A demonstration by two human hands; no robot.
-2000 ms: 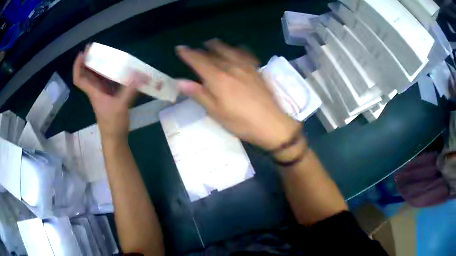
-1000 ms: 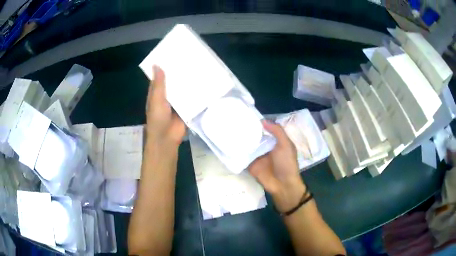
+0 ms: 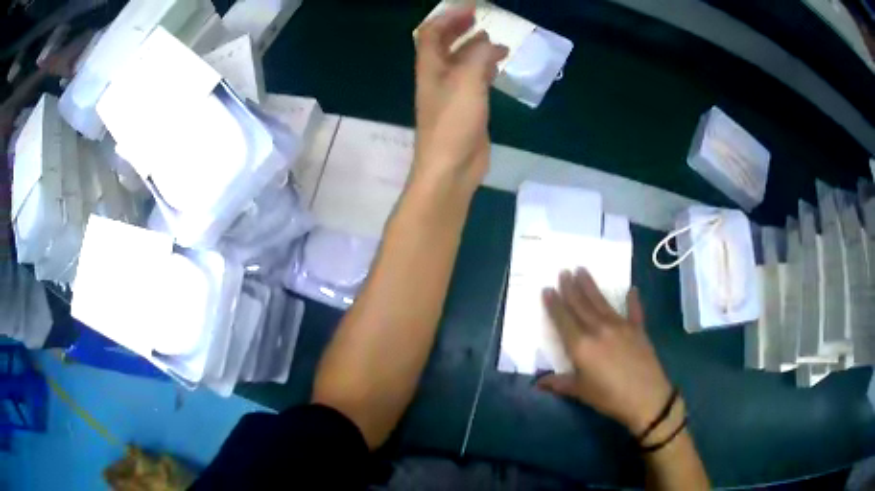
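A half-sleeved pack (image 3: pixel 533 63), card at one end and a white device in clear tray at the other, lies at the top centre of the dark green surface. My left hand (image 3: pixel 455 81) is over its card end with bent fingers; whether it grips is unclear. Flat white carton blanks (image 3: pixel 566 264) lie at centre. My right hand (image 3: pixel 609 350) rests on them, fingers spread and palm down. A tray with a looped white cable (image 3: pixel 720 268) lies right of the blanks. Another small tray with cable (image 3: pixel 729 158) lies above it.
Half-sleeved packs (image 3: pixel 173 125) are piled at left, with more in a lower row (image 3: pixel 144 297). Sleeved packs (image 3: pixel 815 278) lean in a row at the right edge. A grey strip (image 3: pixel 614 182) crosses the surface. Blue floor (image 3: pixel 115 408) and a blue bin (image 3: pixel 19 398) show at lower left.
The pack held in both hands now lies at top centre under my left hand. My right hand has moved onto the blanks. The view has shifted left.
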